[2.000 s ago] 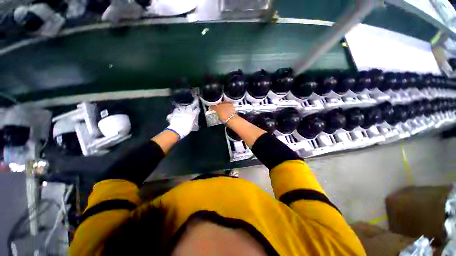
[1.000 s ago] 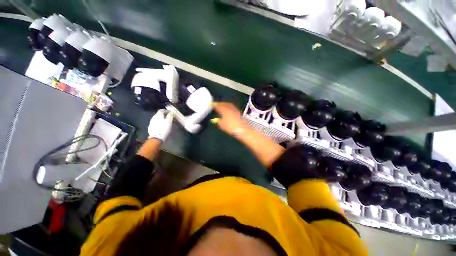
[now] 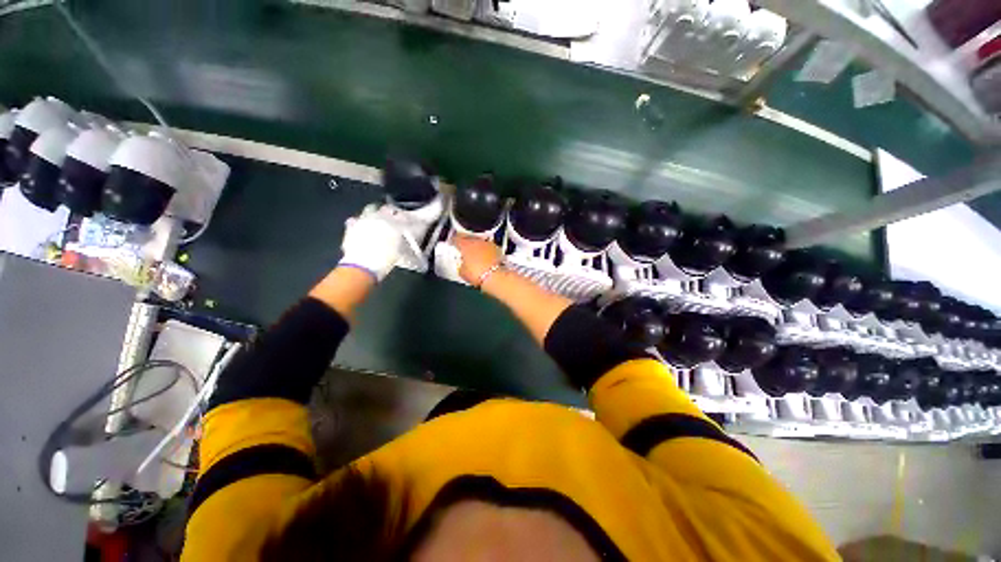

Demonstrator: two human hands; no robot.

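Note:
Security cameras with glossy black ball heads and white bases stand in two close rows, a back row [image 3: 596, 220] and a front row [image 3: 694, 338]. My left hand [image 3: 373, 242], in a white glove, grips the white body of a camera [image 3: 412, 184] just left of the back row, its black head pointing away from me. My right hand [image 3: 479, 261], bare with a bracelet, is closed on the white base of the adjacent camera [image 3: 480, 203] at the row's left end. My fingers hide part of both bases.
Several white cameras with black domes [image 3: 143, 176] stand at the left on the green bench [image 3: 274, 236]. A grey surface [image 3: 55, 373] and a looped cable with a white end [image 3: 59, 470] are at lower left. A metal rail [image 3: 922, 203] crosses at right; a white board [image 3: 933, 236] lies behind.
The two cameras that lay in front of me have moved to the back row's left end, with my hands on them. My right hand has closed on one. The view has shifted.

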